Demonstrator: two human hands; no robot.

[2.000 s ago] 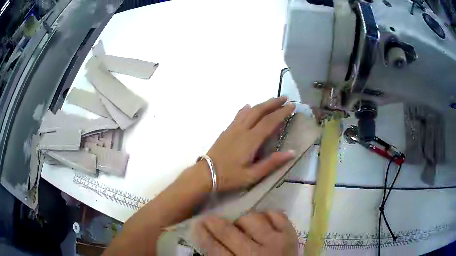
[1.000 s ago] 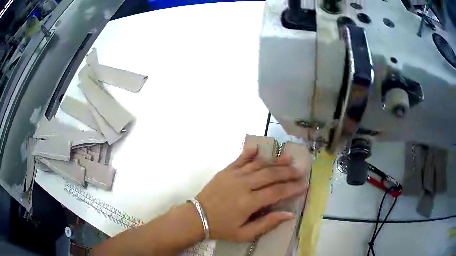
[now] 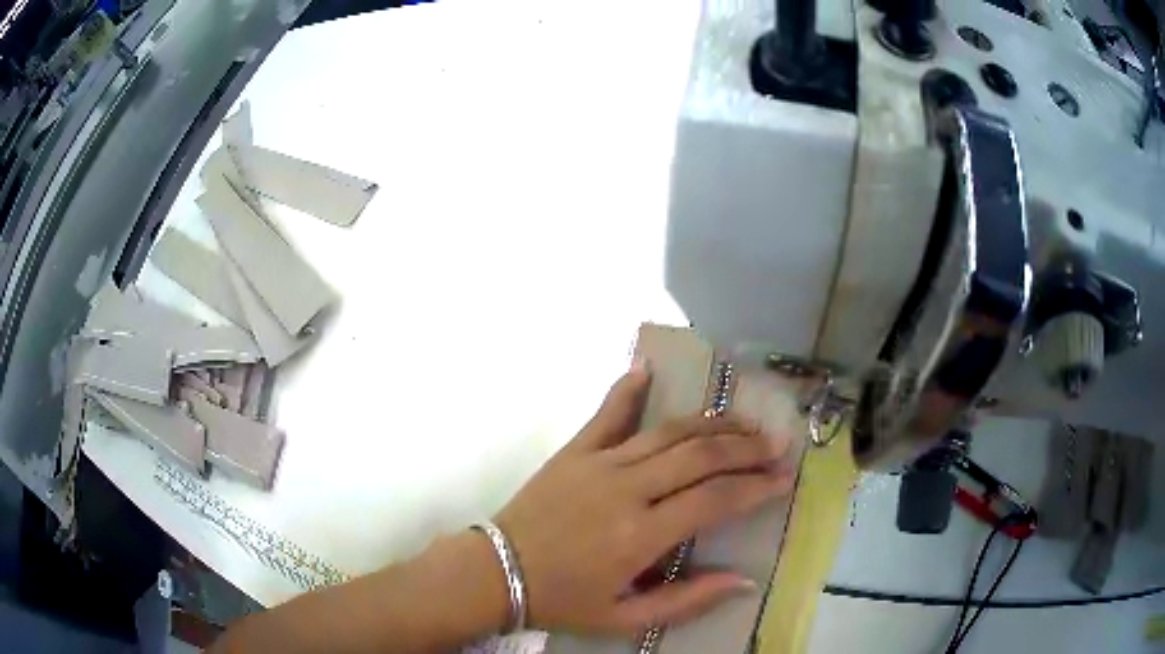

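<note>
A zipper panel, beige-grey with a line of shiny metal teeth down its middle, lies flat on the white table left of the needle area. My left hand lies palm down on it, fingers spread and pressing near its right edge. The panel's far end shows beyond my fingers; its near end runs out of the picture. The sewing machine stands over the panel's right edge, and its head partly hides the presser foot. A yellow strip runs beside the panel toward me. My right hand is not in view.
Short beige strips are heaped at the left table edge. Red and black snips on a dark cord lie right of the needle. A small grey bundle lies at the right. A printed ruler runs along the front edge.
My right hand has left the picture. The panel has moved farther from me along the needle area, and my left hand now lies flatter across it. The machine head looks larger and nearer.
</note>
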